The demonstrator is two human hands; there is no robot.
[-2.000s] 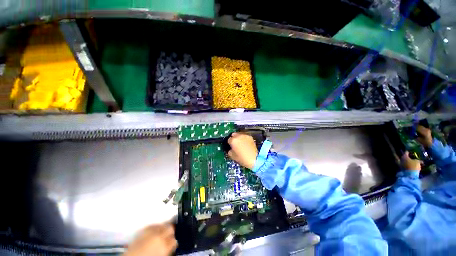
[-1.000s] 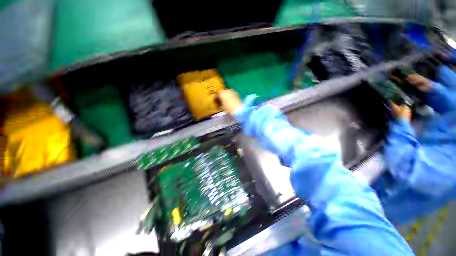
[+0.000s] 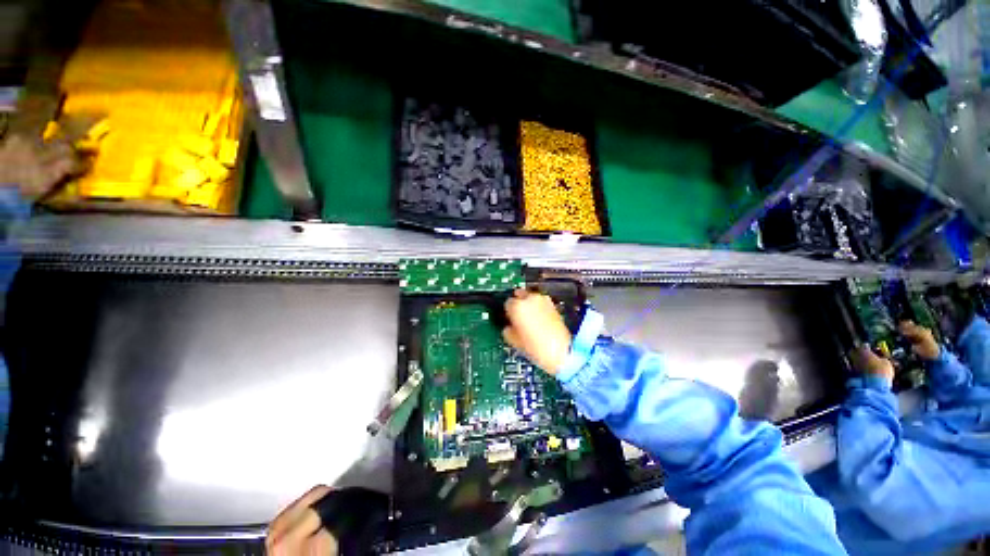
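Observation:
A green circuit board (image 3: 478, 375) lies in a black carrier (image 3: 418, 489) on the conveyor, with metal-ended clamps at its left and near edges. My right hand (image 3: 537, 329) is over the board's far right corner, its fingers bunched and pointing down at it. Whether a small part is between the fingertips is hidden. My left hand (image 3: 307, 523) is cut off by the bottom edge, beside the carrier's near left corner. Black material covers part of it, and its grip cannot be made out. A green board strip (image 3: 461, 276) lies along the carrier's far edge.
Behind the rail (image 3: 326, 241), shelf bins hold dark grey components (image 3: 456, 168) and tiny yellow components (image 3: 558, 179). Large yellow parts (image 3: 163, 136) fill a box further left, with another person's hand (image 3: 38, 163) beside it. Another worker's hands (image 3: 899, 350) are at a board on the right.
My right hand was at the tiny yellow components one second ago and is now back over the board. Another person's hand has appeared at the far left. The camera view has swung.

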